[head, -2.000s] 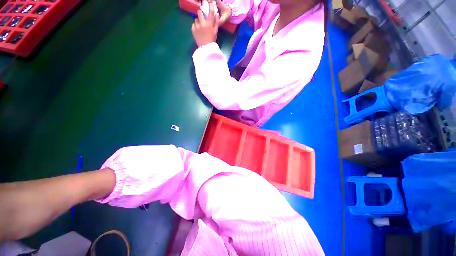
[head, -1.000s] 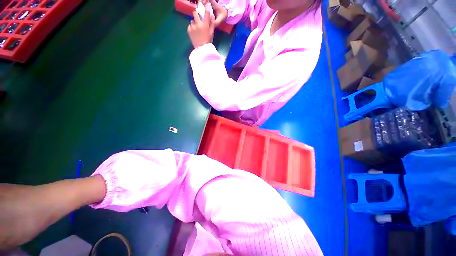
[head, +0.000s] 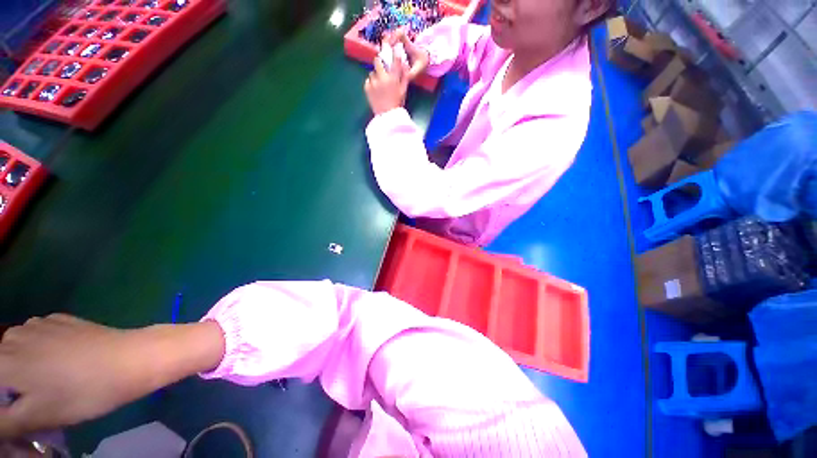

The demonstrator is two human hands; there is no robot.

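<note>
My right hand point(head: 58, 371) is at the left edge of the view, cut off by it. Its back faces me and its fingers curl down at the edge. A small dark, shiny piece point(head: 9, 396) shows by its fingers, mostly cut off. Whether it is gripped is hidden. A glinting thing point(head: 38, 445) lies below the hand, too cropped to name. My left hand is not in view. My pink sleeve crosses the lower middle.
Green bench point(head: 260, 179) with small pale piece point(head: 335, 248), blue stick point(head: 176, 308), tan ring point(head: 219, 438) and white scrap point(head: 141, 442). Red slotted tray point(head: 493, 300) at the bench edge. Multi-cell red trays point(head: 90, 112) upper left. Neighbour point(head: 502, 134) handles something white beside a red box point(head: 358, 46).
The view has shifted, so the bench things sit lower and further right. More of my right hand shows, along with the neighbour's filled box and another multi-cell tray.
</note>
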